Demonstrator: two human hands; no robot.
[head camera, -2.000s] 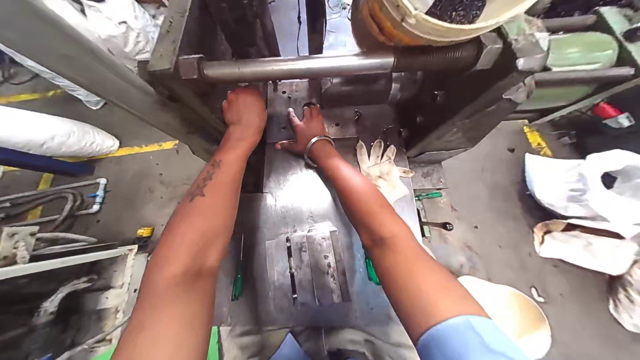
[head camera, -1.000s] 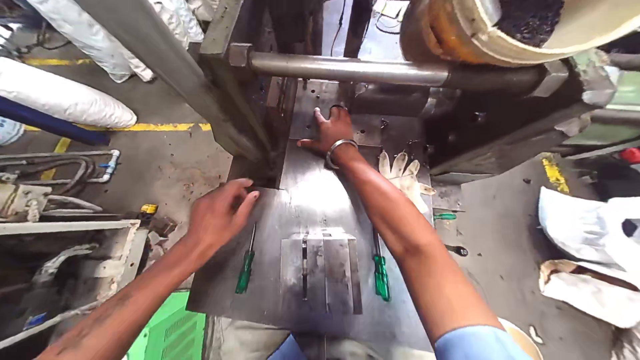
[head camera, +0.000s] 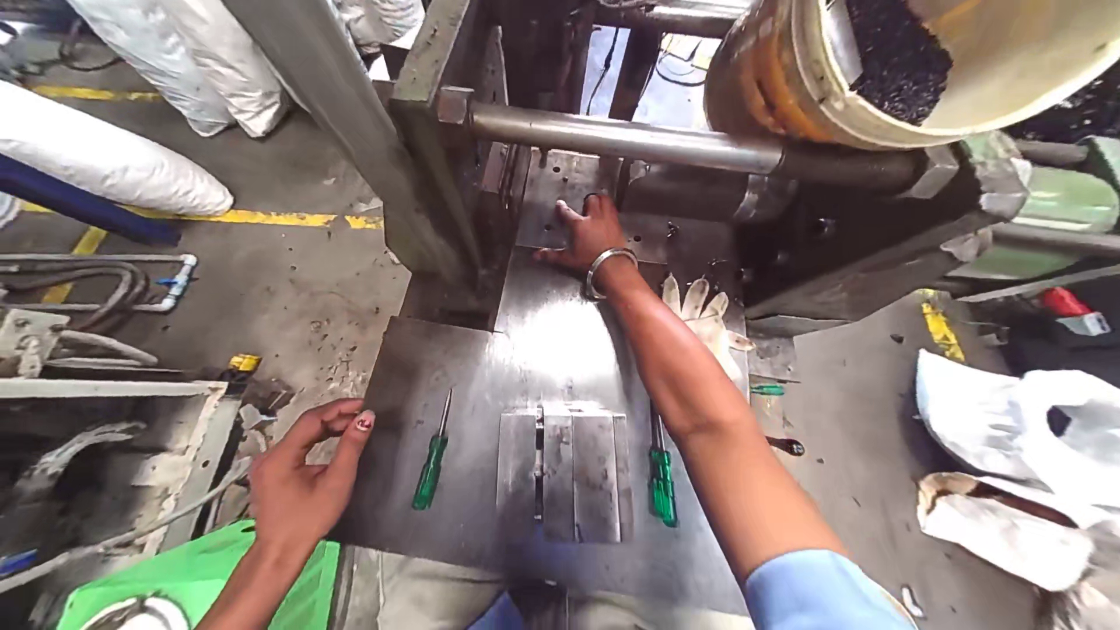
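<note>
My left hand (head camera: 306, 472) is at the left edge of the steel plate (head camera: 394, 367), thumb and forefinger near its rim; whether they pinch the rim is unclear. My right hand (head camera: 595, 232), with a metal bangle at the wrist, rests palm down on the far metal plate with holes (head camera: 547, 188), fingers apart. Between my forearms lies a slotted steel block (head camera: 577, 477). One green-handled screwdriver (head camera: 429, 472) lies left of it, another green-handled screwdriver (head camera: 663, 486) right of it. A pale work glove (head camera: 709, 324) lies beside my right forearm, partly hidden by it.
A thick steel tie bar (head camera: 630, 140) crosses beyond my right hand, between heavy machine frames. A bucket of dark granules (head camera: 770, 87) stands at the upper right. A green crate (head camera: 210, 577) is at lower left, white sacks (head camera: 114, 157) lie at left, and white bags (head camera: 1006, 429) at right.
My left hand has moved from beside the machine's far left side back toward me, to the plate's left edge. My right hand stays on the far plate.
</note>
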